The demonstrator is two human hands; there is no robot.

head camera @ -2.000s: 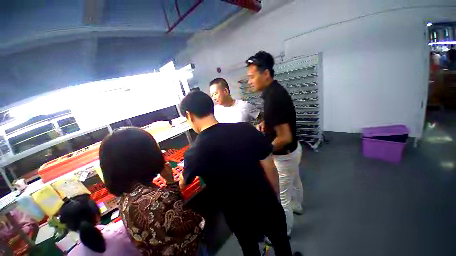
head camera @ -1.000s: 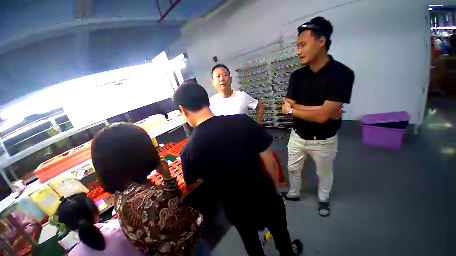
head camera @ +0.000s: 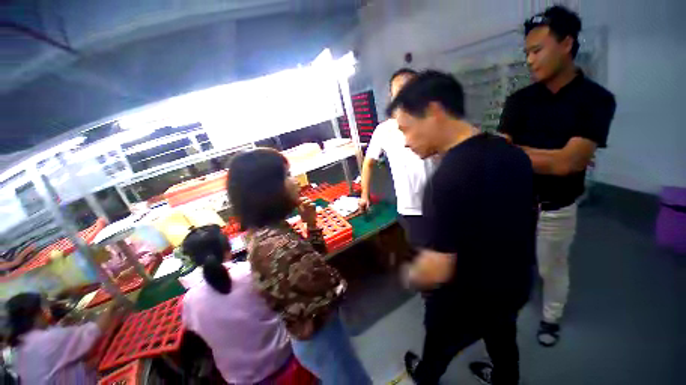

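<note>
Neither of my hands is in the picture. Nearest in front is an orange-red grid tray [head camera: 147, 331] at the lower left, between two seated people in light purple tops. Another orange-red grid tray [head camera: 328, 225] lies on the green bench [head camera: 374, 219], beside a standing person in a brown patterned top. Its pocket contents are too blurred to tell. A long orange-red tray [head camera: 197, 189] lies farther back on the raised shelf. Yellow sheets [head camera: 174, 229] hang at the bench.
A person in a black T-shirt [head camera: 481, 203] stands right of centre. A person in a white top [head camera: 399, 162] leans at the bench end. A person in a black polo [head camera: 558, 143] stands at the right. A purple bin [head camera: 672, 219] is at the right edge.
The view has swung left, showing more bench and the lower-left tray. The person in the black T-shirt has turned away from the bench. The white-topped person now has a hand on it.
</note>
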